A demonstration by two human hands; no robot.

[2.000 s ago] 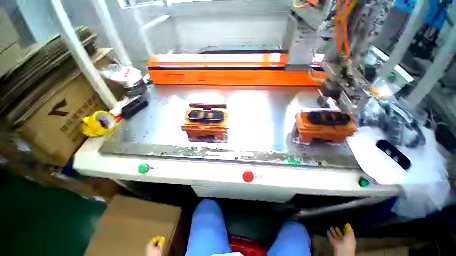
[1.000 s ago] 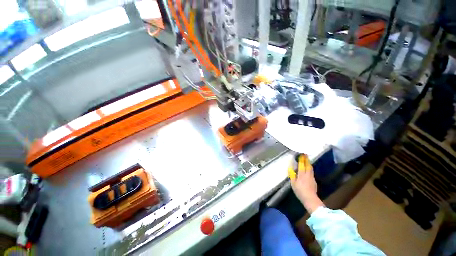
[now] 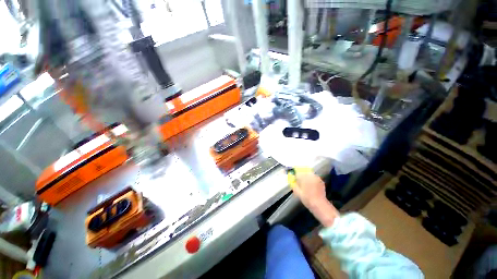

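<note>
My right hand, with yellow finger cots, is at the white front edge of the bench, below the white sheet. Its fingertips are blurred, and whether it holds anything is unclear. My left hand is out of the picture. The right orange-brown fixture bears a black oval housing. The left fixture bears another black housing. A loose black housing lies on the white packing sheet, beside bagged dark parts.
The blurred machine head hangs over the bed between the fixtures. An orange guard beam runs behind. A red button is on the front edge. At right, black parts lie on cardboard beside stacked cardboard sheets.
The view has swung right. The machine head has moved left, away from the right fixture, whose housing now shows fully. My right hand came up from below and stays at the front edge.
</note>
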